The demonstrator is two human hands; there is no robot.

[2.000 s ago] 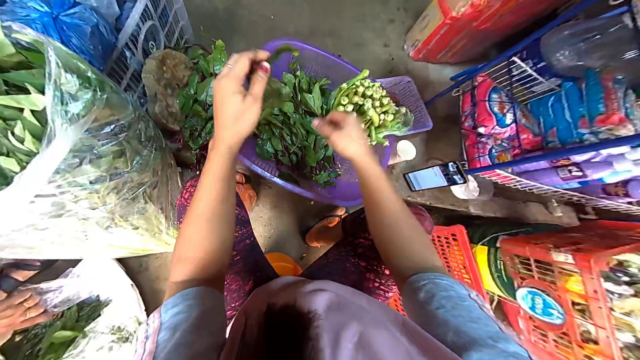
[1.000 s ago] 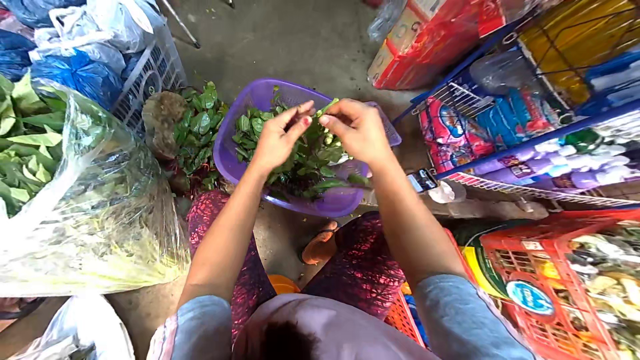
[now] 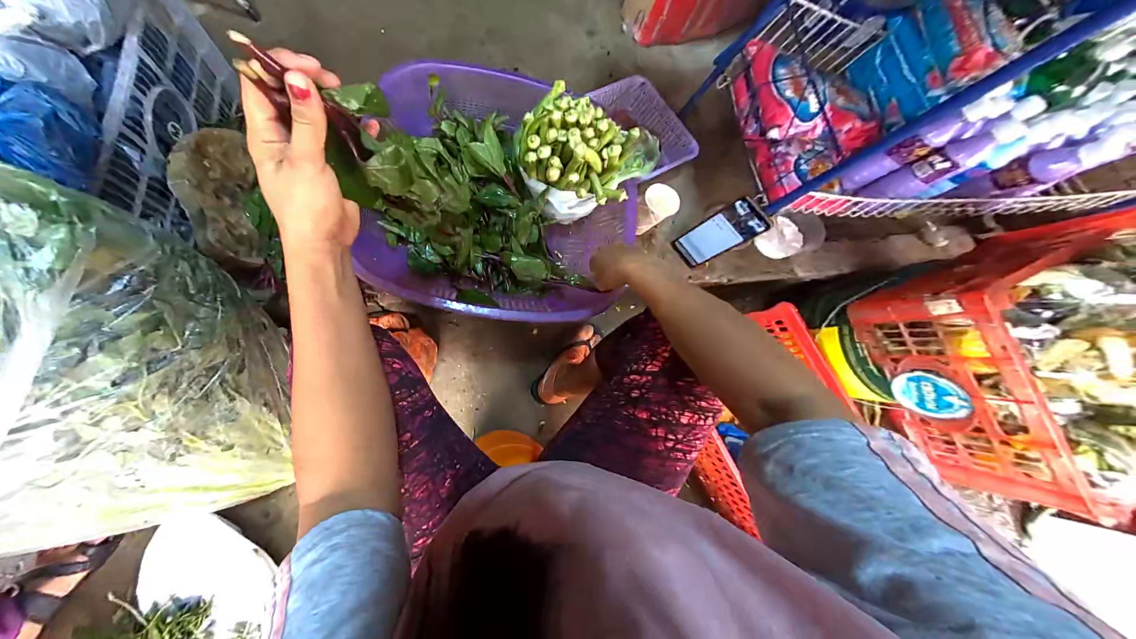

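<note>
My left hand (image 3: pixel 297 151) is raised at the upper left, closed around the reddish stems of leafy greens (image 3: pixel 259 64); their leaves hang over the rim of a purple plastic basket (image 3: pixel 444 306). Inside that basket lies a heap of dark leafy greens (image 3: pixel 497 213), with a bundle of green cut stems in a plastic bag (image 3: pixel 577 146) at its right. My right hand (image 3: pixel 612 266) is low at the basket's right side, its fingers hidden from view, so whether it holds anything does not show.
A smartphone (image 3: pixel 721 232) and a white cup (image 3: pixel 658 206) lie right of the basket. A clear plastic sack of greens (image 3: pixel 151 355) stands at left, near a grey crate (image 3: pixel 146 115). Red crates (image 3: pixel 967 355) and a blue wire rack (image 3: pixel 941 80) with packets are at right.
My hands were together above the basket a second ago; now the left is raised to the left with stems and the right is lower at the right side.
</note>
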